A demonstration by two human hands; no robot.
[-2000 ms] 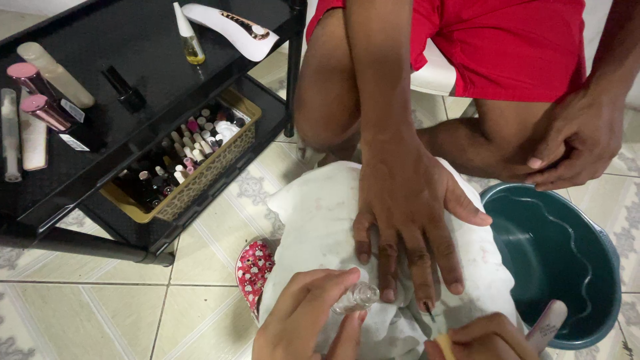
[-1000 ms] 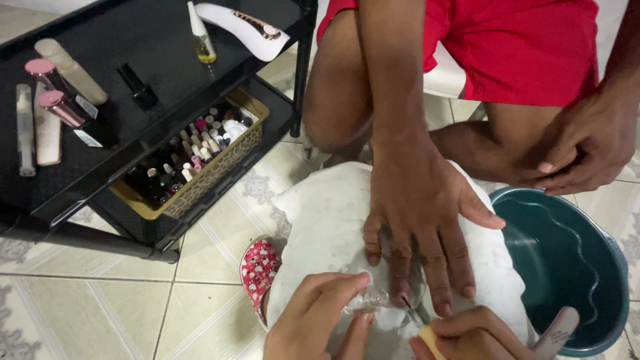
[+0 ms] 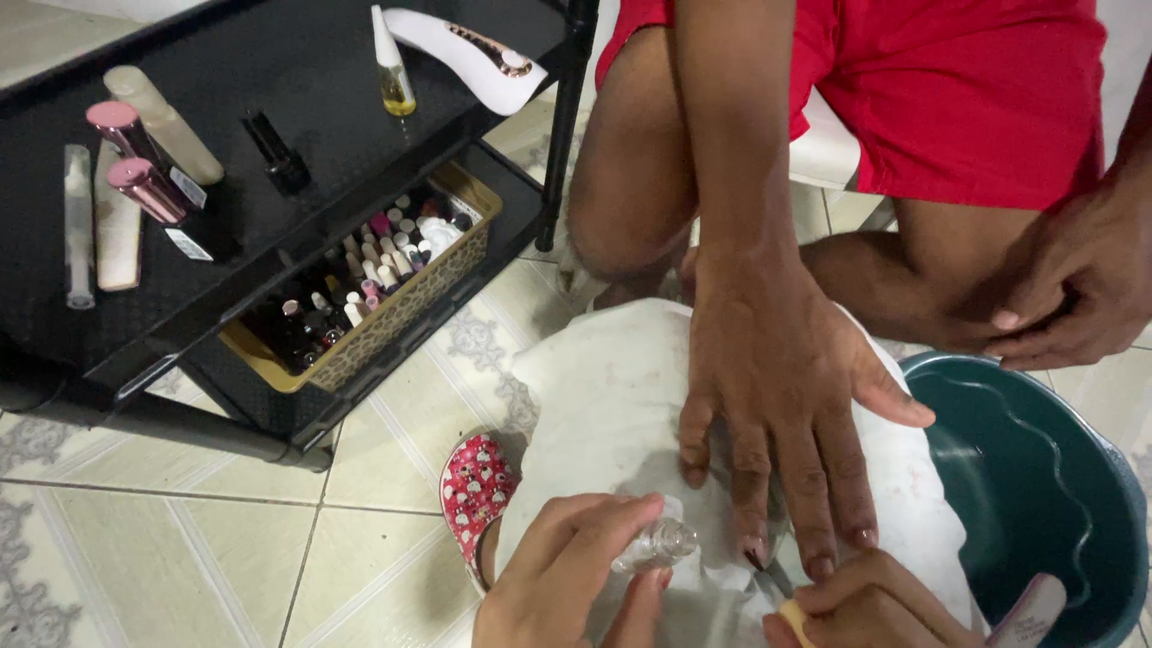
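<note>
My left hand (image 3: 576,562) holds a small clear glass bottle (image 3: 661,544) between thumb and fingers, its neck pointing right. At the bottom, my right hand (image 3: 873,607) grips a thin brush with a pale yellow handle (image 3: 794,621); the dark tip touches or nearly touches a fingernail of another person's hand (image 3: 774,396). That hand lies palm down, fingers spread, on a white cloth (image 3: 612,387). A nail file (image 3: 1030,612) sticks out beside my right hand, its lower end hidden.
A teal basin (image 3: 999,486) stands right of the cloth. At left, a black shelf cart (image 3: 207,54) carries bottles, a white handheld device (image 3: 477,63) and, lower down, a basket (image 3: 405,315) of nail polish bottles. The person's other hand (image 3: 1089,270) rests near the basin. A red patterned shoe (image 3: 477,490) is below.
The brush tip has moved from one fingernail to another and back toward a neighbouring nail cannot be told exactly; both my hands keep hold of the bottle and brush.
</note>
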